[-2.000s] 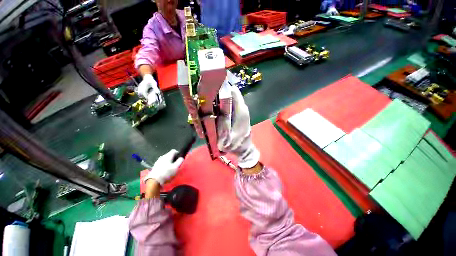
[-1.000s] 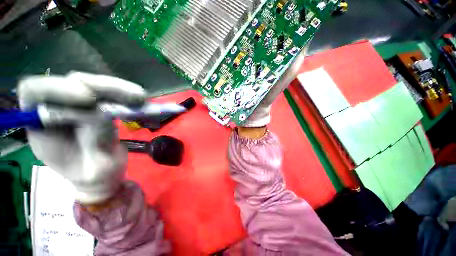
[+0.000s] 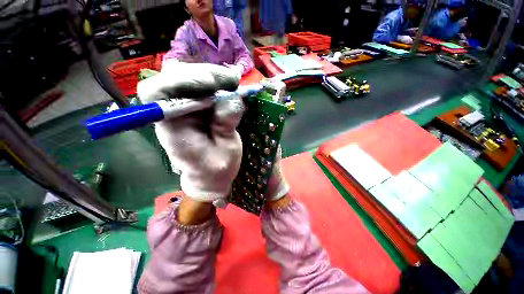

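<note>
My left hand (image 3: 201, 132), in a white knit glove, grips a blue marker pen (image 3: 126, 119), its blue end pointing left and its tip at the top edge of the circuit board. The green circuit board (image 3: 261, 149) is held upright and seen at a steep angle, with rows of solder points showing. My right hand (image 3: 277, 181), gloved, holds the board from behind on its right side; its fingers are mostly hidden by the board. The red work mat (image 3: 339, 229) lies below.
Green and white cards (image 3: 428, 189) lie on a red stack (image 3: 396, 135) at the right. White paper sheets (image 3: 103, 273) are at lower left. Another board (image 3: 345, 87) sits on the dark line surface (image 3: 304, 118). A person in pink (image 3: 212, 43) is across the line.
The board has turned from its broad heat-sink face to a steep upright angle. My left hand has moved right with the pen, up to the board's top edge. The view has tilted up.
</note>
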